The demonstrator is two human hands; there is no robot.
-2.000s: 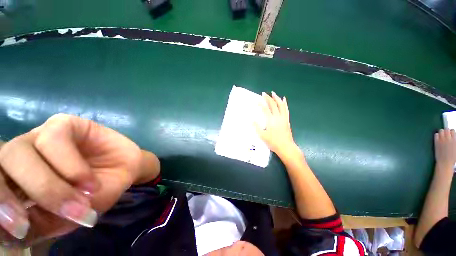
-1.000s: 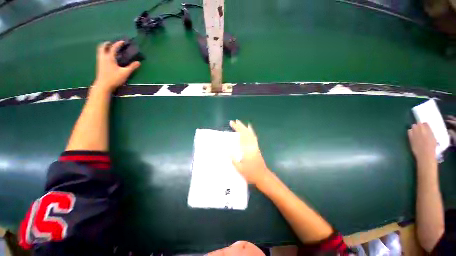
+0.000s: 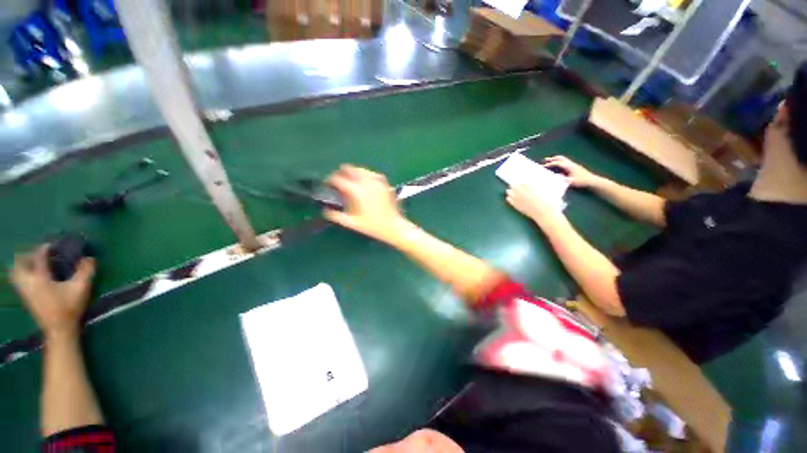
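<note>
My left hand is at the far left, its fingers around a black power adapter on the green surface beyond the edge strip. My right hand reaches over the edge strip right of the metal upright, its fingers on a dark, blurred adapter. A white label sheet lies flat on the near green bench between my arms, with small dark marks near its lower right. No hand touches the sheet.
The metal upright stands between my hands. Black cable lies beyond the strip. At right a person in black holds a white stack. An open carton with white bundles is at lower right. Cardboard boxes stand behind.
The view has swung to the right and up. My right hand has left the label sheet and moved forward across the edge strip to an adapter. My left hand remains on its adapter.
</note>
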